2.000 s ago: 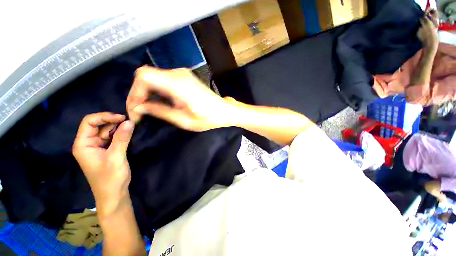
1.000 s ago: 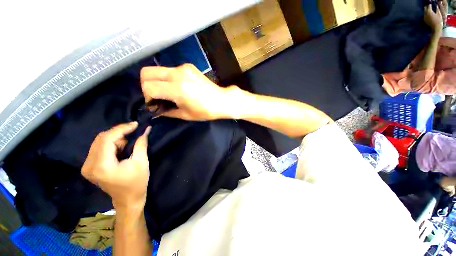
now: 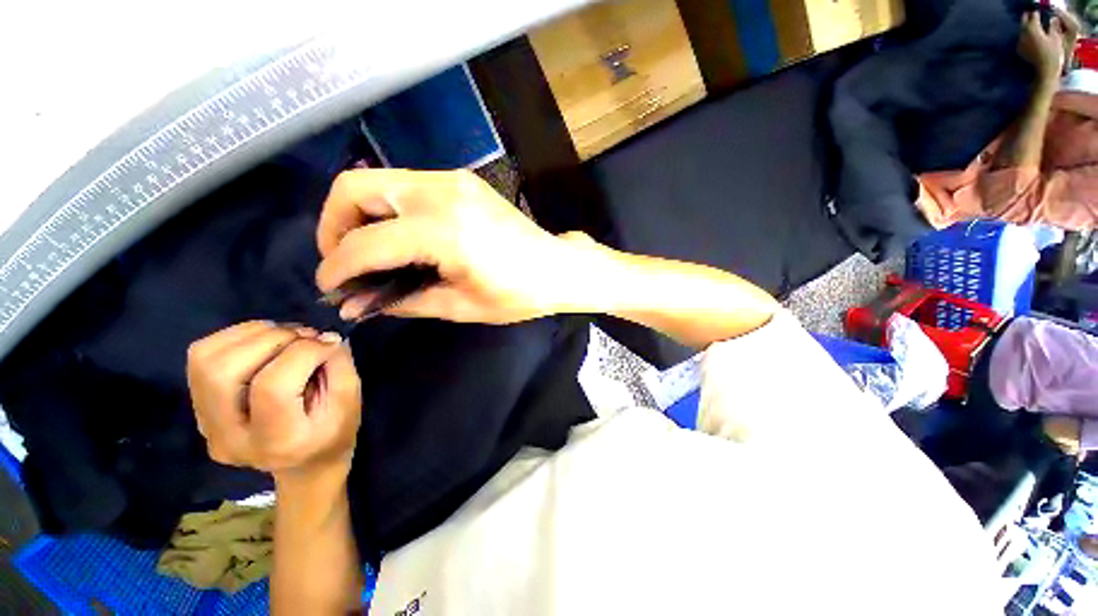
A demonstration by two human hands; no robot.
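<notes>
A dark garment point(image 3: 470, 397) lies over the lap as one black mass under both hands. My left hand point(image 3: 279, 391) is curled, fingers folded and fingertips at the garment's edge; the piece between them is hardly visible. My right hand point(image 3: 440, 247) is just above and to the right, closed around a small dark tool point(image 3: 376, 296), probably thread snips, whose thin tip points toward my left fingertips. Most of the tool is hidden in the palm. Any thread between the hands is too fine to see.
A pale table edge with a ruler scale point(image 3: 157, 163) curves across the upper left. A blue basket point(image 3: 96, 578) with khaki cloth point(image 3: 223, 544) is lower left. A black flat board point(image 3: 710, 181) lies beyond my forearm. Red point(image 3: 951, 343) and blue baskets point(image 3: 957, 271) and other people are at the right.
My left fingers have curled in from the raised pinch that held a dark fold a second ago. My right hand has turned slightly, and the dark tool's tip now shows near the left fingertips.
</notes>
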